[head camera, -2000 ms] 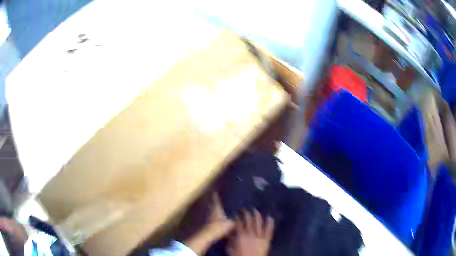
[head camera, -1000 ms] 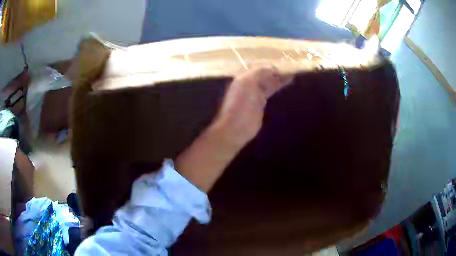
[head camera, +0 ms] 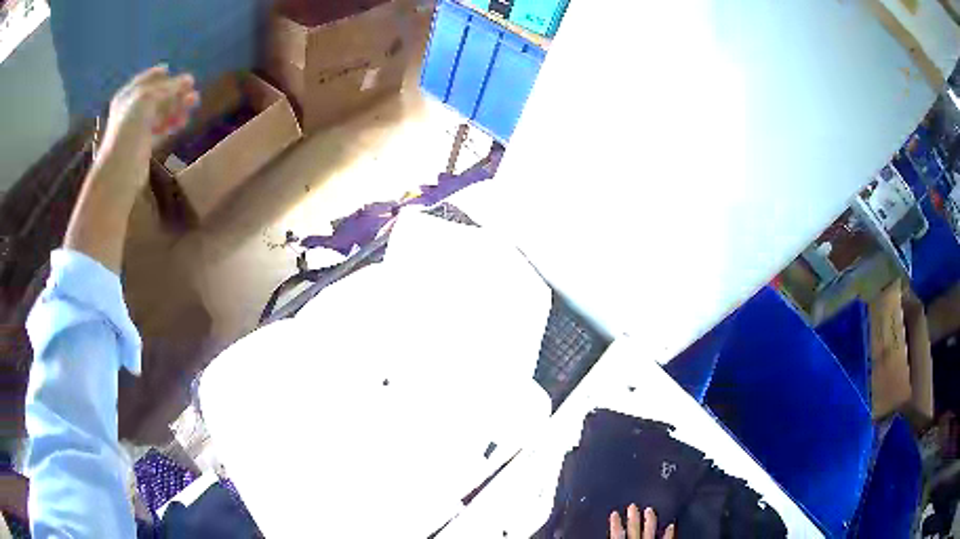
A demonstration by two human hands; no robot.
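Note:
Black fabric panels [head camera: 668, 474] lie in an overlapping pile on the white table at the bottom right, with a small pale mark on top. My right hand [head camera: 640, 522] rests on them at the bottom edge, fingers slightly apart; only the fingers show. My left hand [head camera: 156, 103] is raised at the upper left, blurred, fingers loosely bent with nothing visible in them. A dark brown, blurred carton [head camera: 168, 326] is low at the left, behind and beside my left forearm. Whether the hand touches it is unclear.
An open carton [head camera: 247, 147] with dark contents stands on the floor beside a taller carton [head camera: 342, 68]. Light blue bins [head camera: 482, 68] are at the top. Deep blue bins [head camera: 790, 368] stand right of the white table [head camera: 368, 400]. A large white surface [head camera: 695, 158] spans the upper right.
The large carton that filled the view has moved down to the left. My left hand is no longer on its upper edge in front of me. The table and my right hand on the panels show again.

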